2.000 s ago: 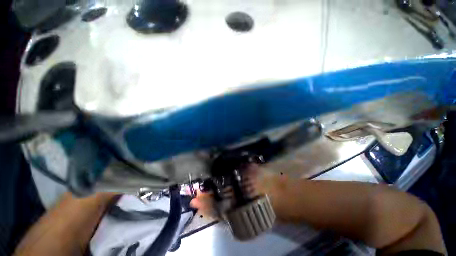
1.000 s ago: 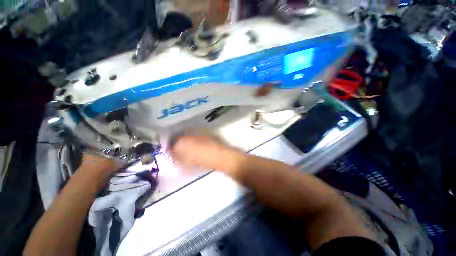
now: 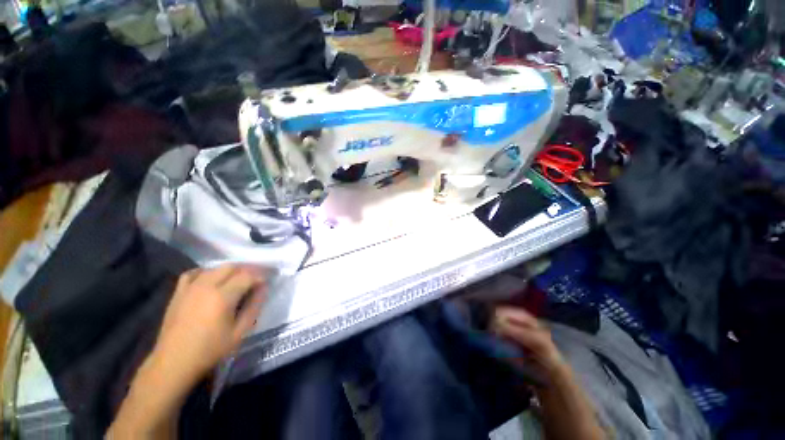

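The light grey garment piece with black parts (image 3: 202,215) lies on the table left of the needle, its edge reaching the presser foot area (image 3: 305,215). My left hand (image 3: 215,301) rests at the front edge of the grey cloth with fingers bent; whether it grips the cloth is unclear. My right hand (image 3: 521,335) is below the table's front edge, blurred, beside dark cloth; what its fingers hold cannot be made out. The white and blue sewing machine (image 3: 404,129) stands behind the cloth, its display lit.
A black phone (image 3: 516,209) and red-handled scissors (image 3: 561,163) lie at the table's right end. A measuring tape (image 3: 413,296) runs along the front edge. Light grey cut pieces (image 3: 611,369) and a blue crate (image 3: 689,344) are at lower right. Black cloth (image 3: 95,266) lies at left.
The view has drawn back from the machine. My left hand has moved from near the needle to the front table edge. My right hand has left the needle area and dropped below the table edge.
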